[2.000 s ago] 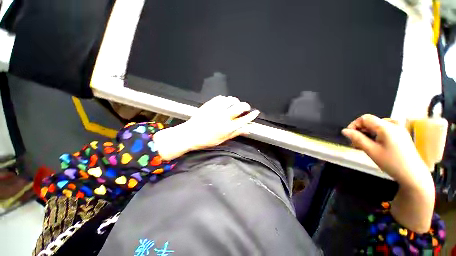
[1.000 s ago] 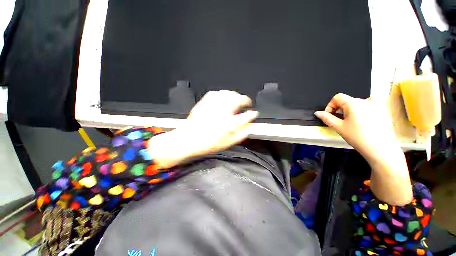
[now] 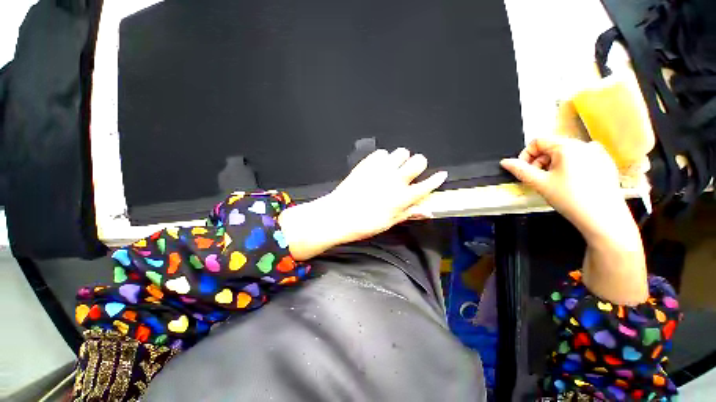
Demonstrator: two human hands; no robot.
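Note:
The large black panel point(image 3: 314, 86) lies flat on the white work board point(image 3: 542, 71). Two greyer stepped patches, a left one point(image 3: 237, 174) and a right one point(image 3: 363, 149), show near its near edge. My left hand point(image 3: 385, 188) rests with fingers spread on the panel's near edge strip, just right of the right patch. My right hand point(image 3: 561, 169) is at the panel's near right corner, thumb and index finger pinched together at the edge strip. Whether the fingertips grip the strip is hard to see.
A glue bottle point(image 3: 616, 122) with yellow-orange contents lies at the right, beyond my right hand, nozzle towards me. Tangled black strips point(image 3: 691, 86) are heaped at the far right. Black pieces point(image 3: 47, 133) hang over the board's left side.
The view has turned and shifted, so the panel sits further left. My left hand has moved right along the near edge, past the right patch. My right hand has reached the panel's right corner.

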